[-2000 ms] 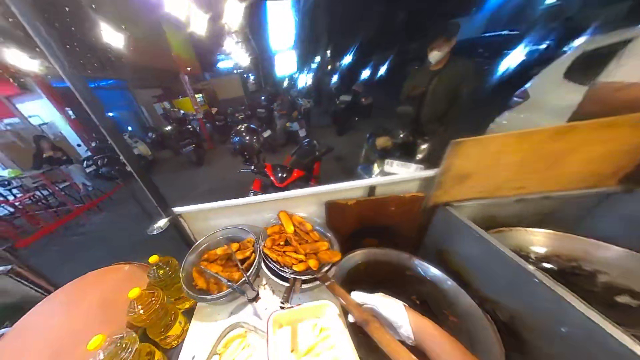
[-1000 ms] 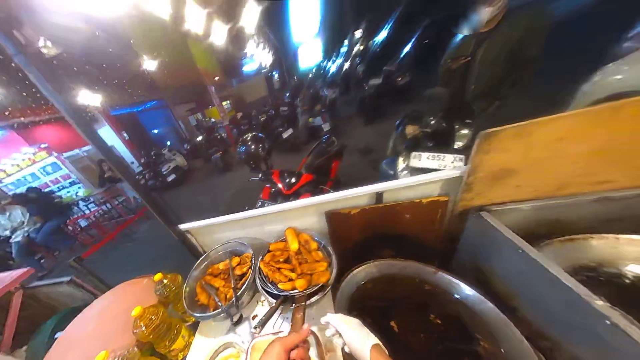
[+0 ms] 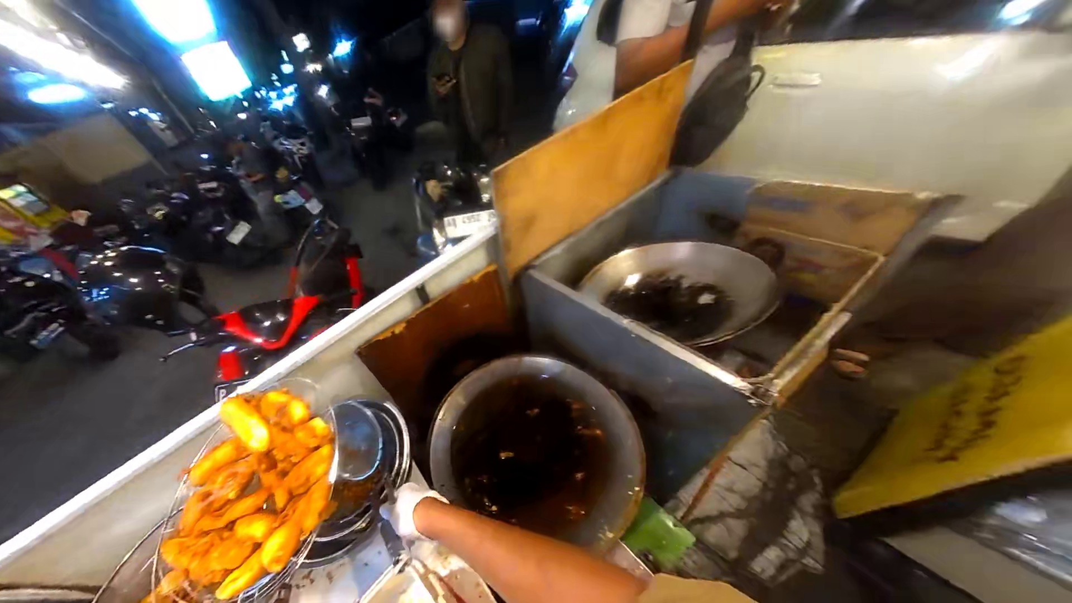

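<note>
My right hand (image 3: 410,508), in a white glove, reaches in from the lower right to the rim of a round metal pot (image 3: 368,444); its fingers are blurred, and whether they grip anything is unclear. My left hand is out of the frame. Left of the pot, a wire strainer heaped with golden fried pieces (image 3: 251,494) overlaps the edge of another bowl (image 3: 126,569). Its handle is hidden. To the right of my gloved hand is a wide wok of dark oil (image 3: 536,452) with small bits floating in it.
A second wok (image 3: 682,289) sits in a metal-walled bay (image 3: 636,377) at the right. An upright wooden board (image 3: 595,159) and the stall's white ledge (image 3: 335,343) border the far side. Beyond are a red and black motorbike (image 3: 276,322) and a person in dark clothes (image 3: 469,84).
The strainer of fried pieces has moved left off the round pot, which now shows. My left hand, earlier on a wooden handle, has left the frame. The view has swung right.
</note>
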